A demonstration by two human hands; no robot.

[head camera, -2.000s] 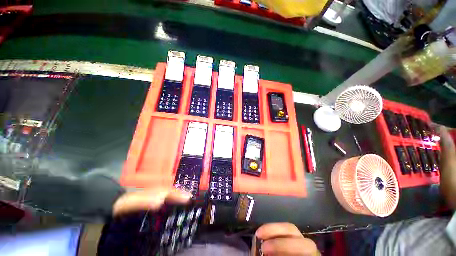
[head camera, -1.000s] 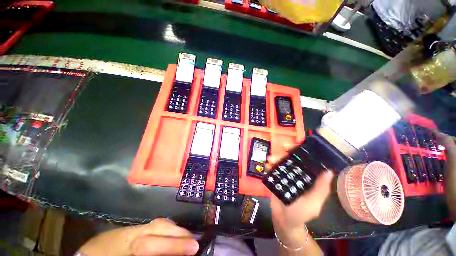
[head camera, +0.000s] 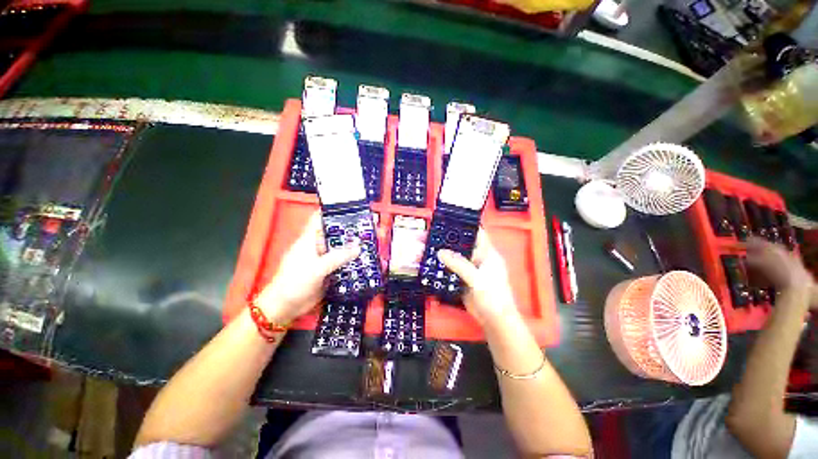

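Observation:
My left hand [head camera: 300, 271] holds an open black flip phone [head camera: 335, 170] upright over the tray, screen glowing white, thumb on its keypad. My right hand [head camera: 485, 276] holds a second open flip phone [head camera: 474, 166], also glowing white, thumb on its keypad. Below them is the red phone tray [head camera: 248, 291]. Open phones with white screens stand in its back row, such as this one [head camera: 413, 121]. A closed phone [head camera: 510, 182] lies in the back right pocket. Two more open phones lie in the front row, partly hidden by the held ones; one shows its keypad [head camera: 404, 321].
Two small brown pieces [head camera: 378, 374] lie at the bench's near edge. Right of the tray are red and white pens [head camera: 564, 260], a white fan [head camera: 661, 181] and a pink fan [head camera: 668, 327]. Another tray [head camera: 761, 193] and another person's arm [head camera: 770, 359] are at the right.
My right hand has moved left over the tray with its open phone. My left hand has risen from the near edge and now holds an open, lit phone. The closed front-row phone no longer shows.

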